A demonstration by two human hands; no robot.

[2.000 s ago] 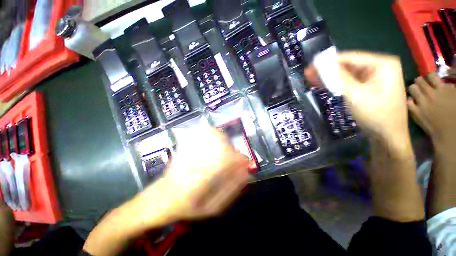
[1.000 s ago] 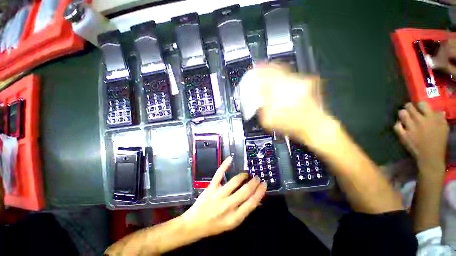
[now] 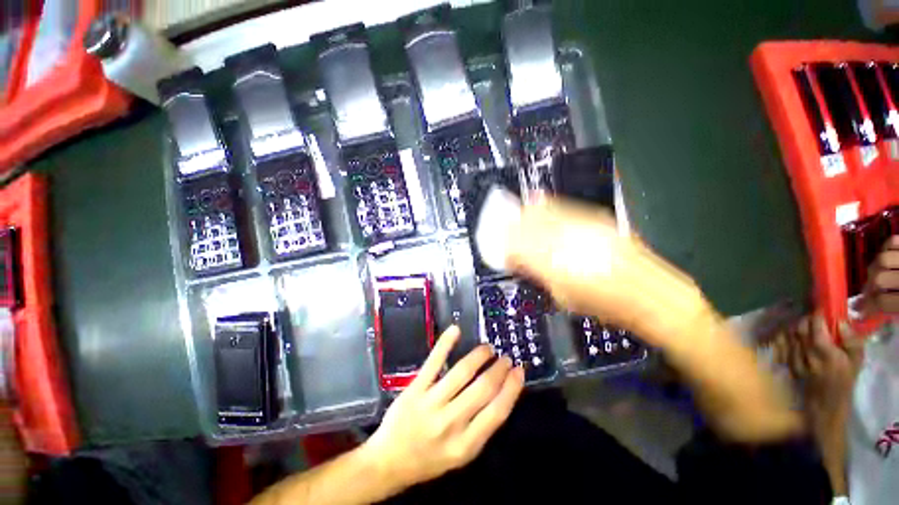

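The clear blister tray (image 3: 330,340) lies on the dark green mat. Its back row holds several open flip phones (image 3: 382,192). In the front row are a closed black phone (image 3: 242,373), a bare pocket, a closed red-rimmed phone (image 3: 405,332) and two open phones. My right hand (image 3: 567,247), blurred, pinches a white cleaning cloth (image 3: 498,229) over the dark cover of the front-row open phone (image 3: 515,321). My left hand (image 3: 449,409) has its fingers spread, fingertips at that phone's lower keypad and the tray's front edge; whether it presses the phone is unclear.
Red foam trays (image 3: 779,99) with phones stand at the right, and others (image 3: 49,335) at the left. A white bottle (image 3: 138,59) with a metal cap is at the upper left. Another person's hands (image 3: 816,350) are at the right edge.
My right hand has moved off the back of the tray, down to the front-row phone, with the cloth. My left hand came off the red-rimmed phone area and rests at the front edge.
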